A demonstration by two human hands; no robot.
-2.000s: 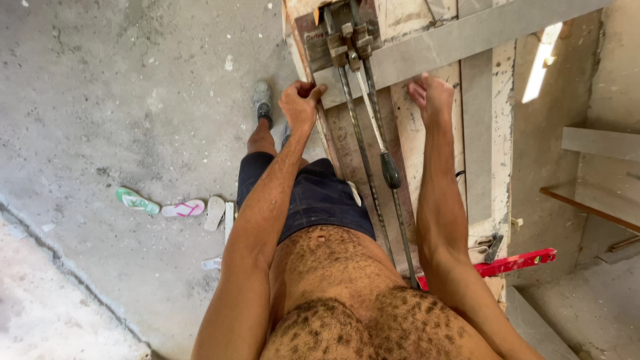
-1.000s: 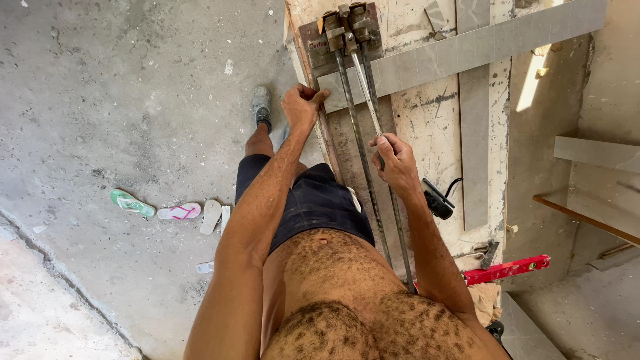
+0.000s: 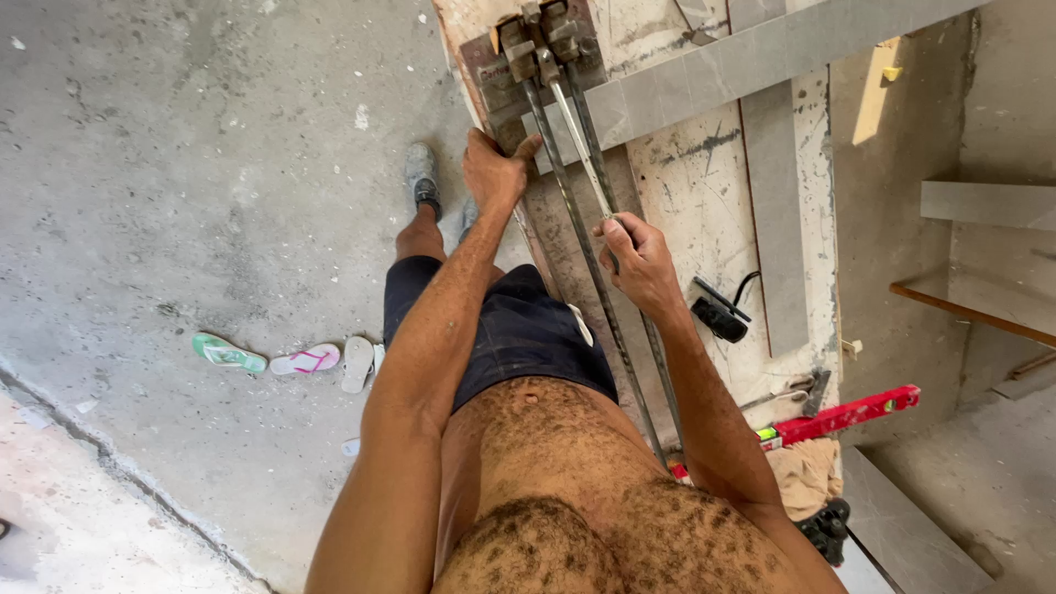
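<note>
A manual tile cutter point(image 3: 540, 49) with two long steel rails lies on the work table, its carriage near the top end. My right hand point(image 3: 634, 252) is closed on the end of the cutter's metal handle point(image 3: 582, 148), between and over the rails. A long grey tile strip point(image 3: 701, 91) lies slantwise across the cutter, under the rails. My left hand point(image 3: 497, 169) is at the strip's left end, by the table edge, thumb stretched toward the tile; whether the fingers grip it is hidden.
Another grey tile strip point(image 3: 775, 214) lies on the table point(image 3: 685, 181). Black sunglasses point(image 3: 722, 313), pliers point(image 3: 780, 396), a red spirit level point(image 3: 850, 415) and a tan cloth point(image 3: 808, 474) are at the right. Flip-flops point(image 3: 305, 359) lie on the concrete floor at the left.
My right hand was by the tile strip two seconds ago; it has since come down and taken hold of the cutter's handle. My left hand stays at the strip's end.
</note>
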